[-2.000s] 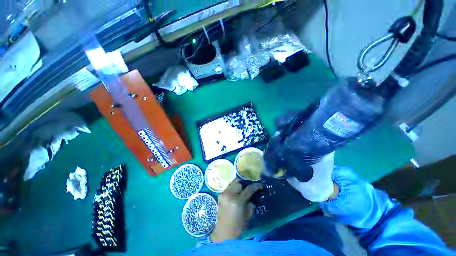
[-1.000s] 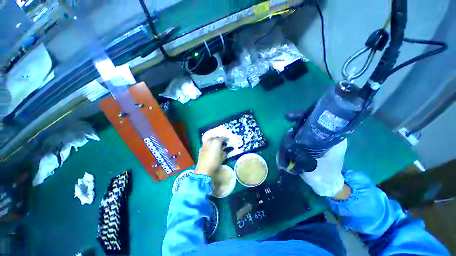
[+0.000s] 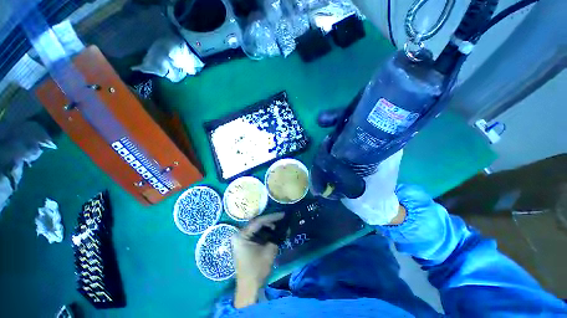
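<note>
My right hand point(image 3: 377, 189), in a white glove, is closed around the lower part of the dark electric screwdriver point(image 3: 388, 115), over the right side of the black jig cover plate point(image 3: 311, 233). White handwriting shows on the plate. My bare left hand point(image 3: 253, 251) is at the plate's left end, fingers bent over it. Black shows at its fingertips; I cannot tell whether it is a small part or finger covers. Two dishes of brass-coloured parts point(image 3: 245, 199) point(image 3: 287, 181) and two of silver-grey screws point(image 3: 198, 210) point(image 3: 217, 251) stand beside the plate. The screwdriver's bit is hidden.
A black tray of small white parts point(image 3: 245, 146) lies behind the dishes. An orange-brown slotted fixture point(image 3: 118, 124) stands at left. A long black strip with gold-silver rows point(image 3: 96, 254) and crumpled white tissue point(image 3: 49, 221) lie far left. A grey box point(image 3: 211, 37) is at the rear.
My left hand has moved from the tray of white parts back to the plate's left end. My right hand still holds the screwdriver over the plate. The camera view has shifted.
</note>
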